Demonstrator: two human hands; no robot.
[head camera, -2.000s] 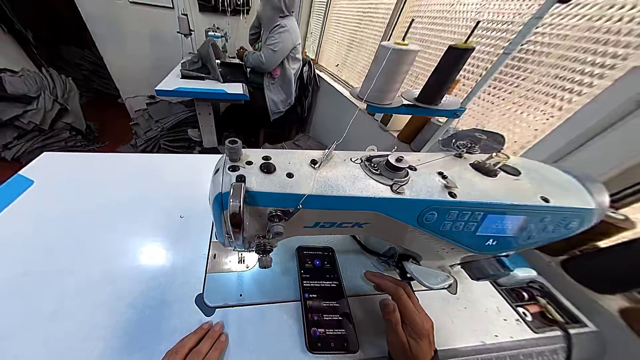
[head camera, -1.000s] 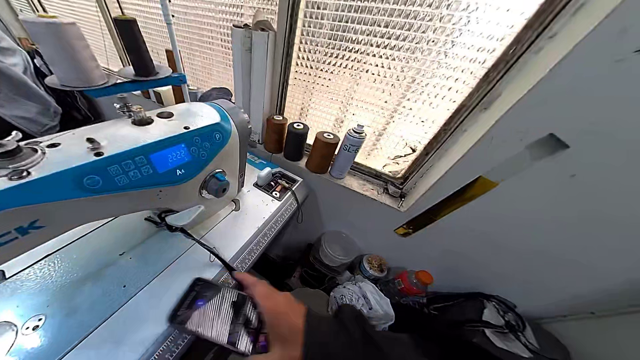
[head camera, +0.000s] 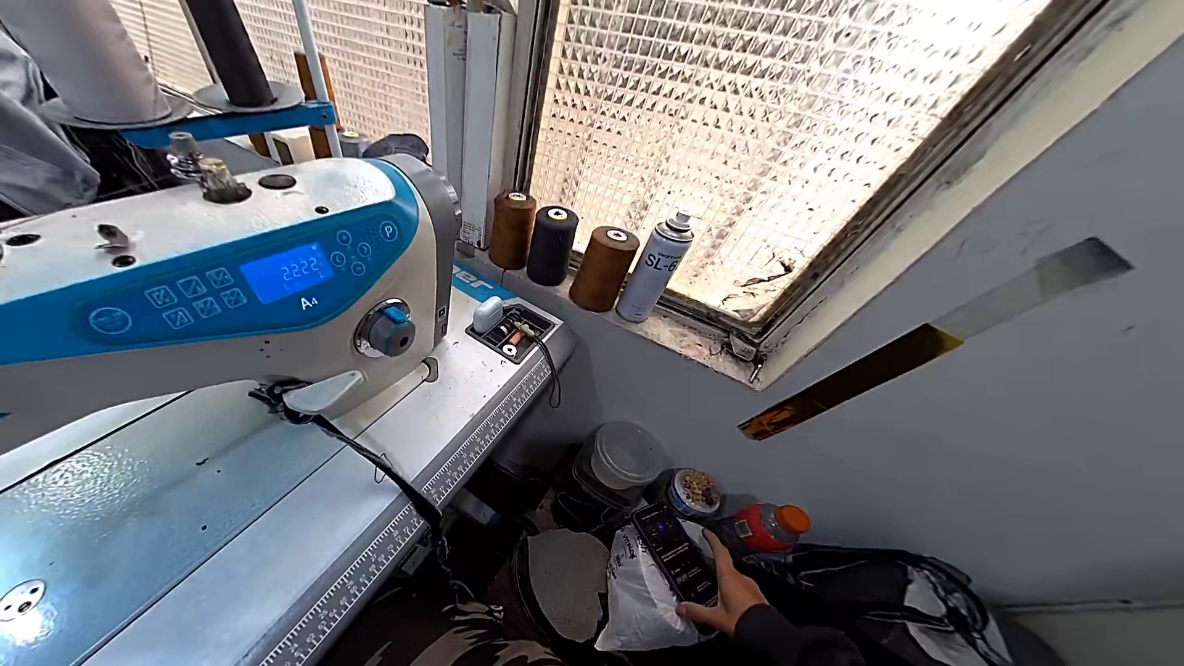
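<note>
My right hand (head camera: 731, 592) holds a black smartphone (head camera: 677, 555) by its lower right edge, with the lit screen facing up. The phone is over a white plastic bag (head camera: 638, 601), low beside the sewing table. My left hand is out of view. A white and blue sewing machine (head camera: 213, 268) with a lit display stands on the table at the left. A dark braided cord (head camera: 388, 472) runs from under the machine over the table's front edge.
Thread cones (head camera: 603, 268) and a spray can (head camera: 655, 266) line the windowsill. A bobbin tray (head camera: 513, 333) is set in the table corner. Beyond the bag are a lidded plastic tub (head camera: 624, 456), a jar (head camera: 694, 492), an orange-capped bottle (head camera: 772, 527) and a black bag (head camera: 869, 592).
The view has swung right from the machine. The phone, earlier lying on the machine bed, was lifted in my right hand and moved past the table edge to over the white bag.
</note>
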